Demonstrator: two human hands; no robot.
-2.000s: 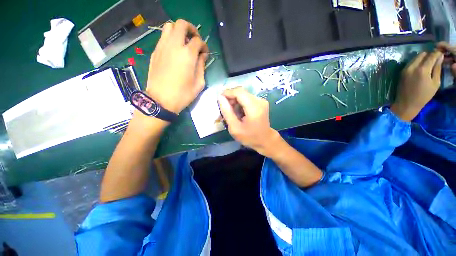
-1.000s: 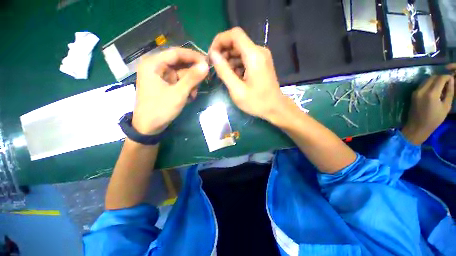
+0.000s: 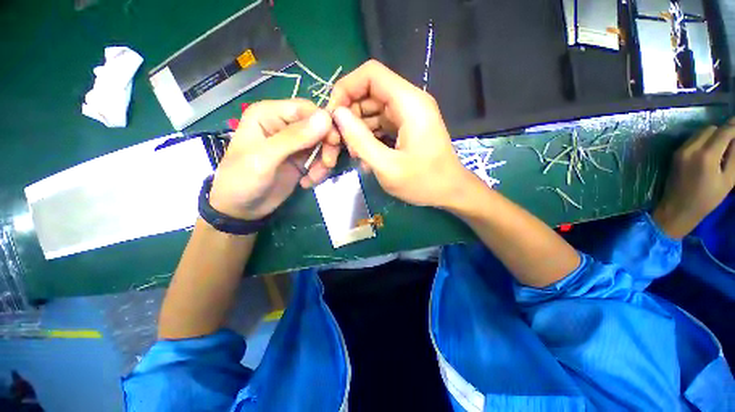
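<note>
My left hand [image 3: 266, 161] and my right hand [image 3: 403, 141] meet fingertip to fingertip above the bench. A thin pale adhesive strip [image 3: 311, 156] sticks out below my left fingertips, and my left hand pinches it. My right thumb and index finger close at the same spot; whether they also grip the strip is hidden. A small white display module [image 3: 344, 211] with an orange tab at its lower right lies flat just below my hands, touched by neither.
A long pale sheet [image 3: 121, 197] lies left, a grey panel [image 3: 222, 68] and white crumpled wipe [image 3: 113, 87] upper left. A black tray [image 3: 516, 68] holds modules at upper right. Liner strips [image 3: 579, 153] are scattered right. A coworker's hand [image 3: 699, 179] is at the right edge.
Both hands left the module area and bench behind it and came together above the bench. Since one second ago they have lowered slightly in view, and the strip now shows below the left fingertips.
</note>
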